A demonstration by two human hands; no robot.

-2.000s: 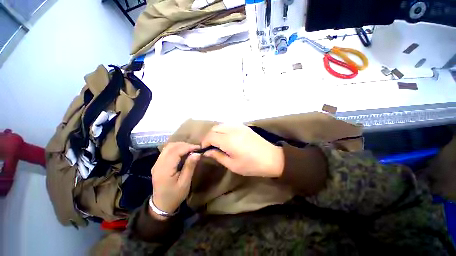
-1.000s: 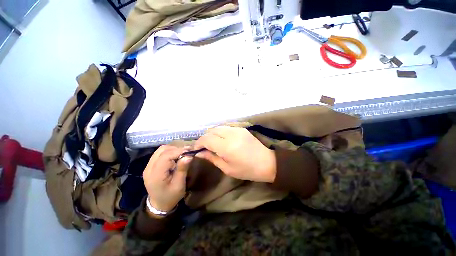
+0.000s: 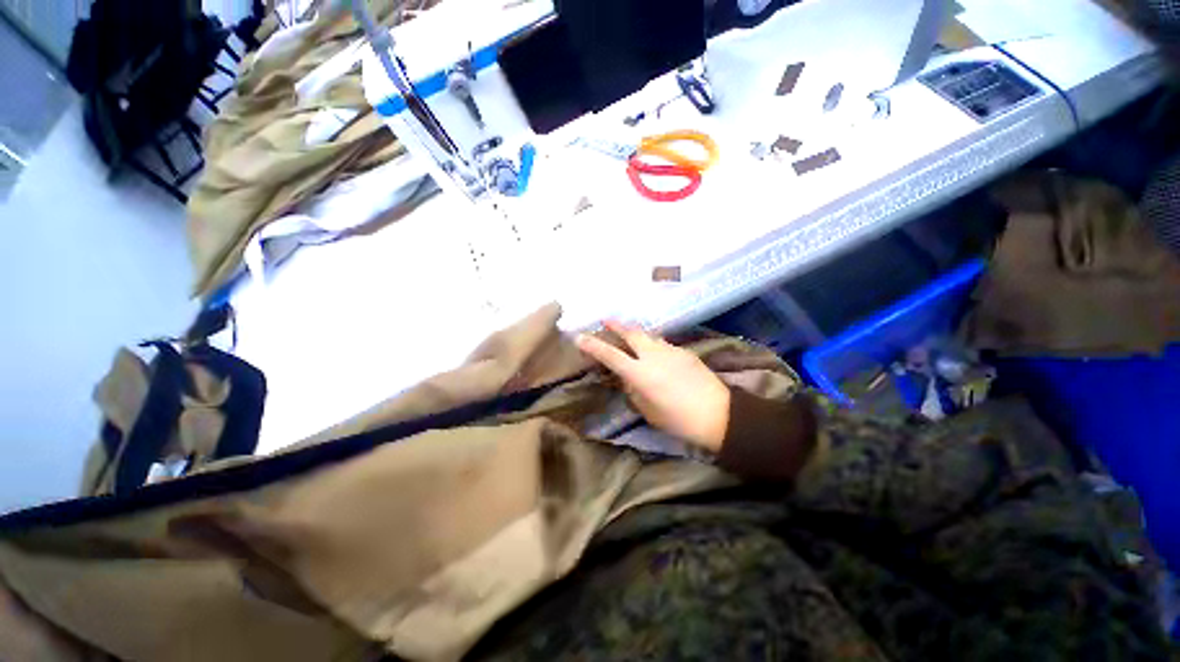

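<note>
A khaki cloth panel with a long black band (image 3: 324,455) stretches from the left picture edge across my lap to the table's front edge. My right hand (image 3: 666,391) lies at its right part, palm down, with the thumb and a finger spread near the cloth's edge. The other fingers are partly hidden, and no cloth shows pinched between the visible ones. My left hand is not in view; the cloth and band run out of the picture at the left.
Scissors (image 3: 669,166) with red and orange handles lie right of the sewing machine's needle area (image 3: 498,175). Small brown patches (image 3: 666,274) are scattered on the table. Khaki cloth (image 3: 291,142) lies behind, a khaki and black bundle (image 3: 194,407) hangs left. A blue bin (image 3: 893,323) stands right below.
The hands, together on the black band before, are apart; my left hand has left the picture. The khaki cloth is now spread out leftward. The view has turned and shows more on the right.
</note>
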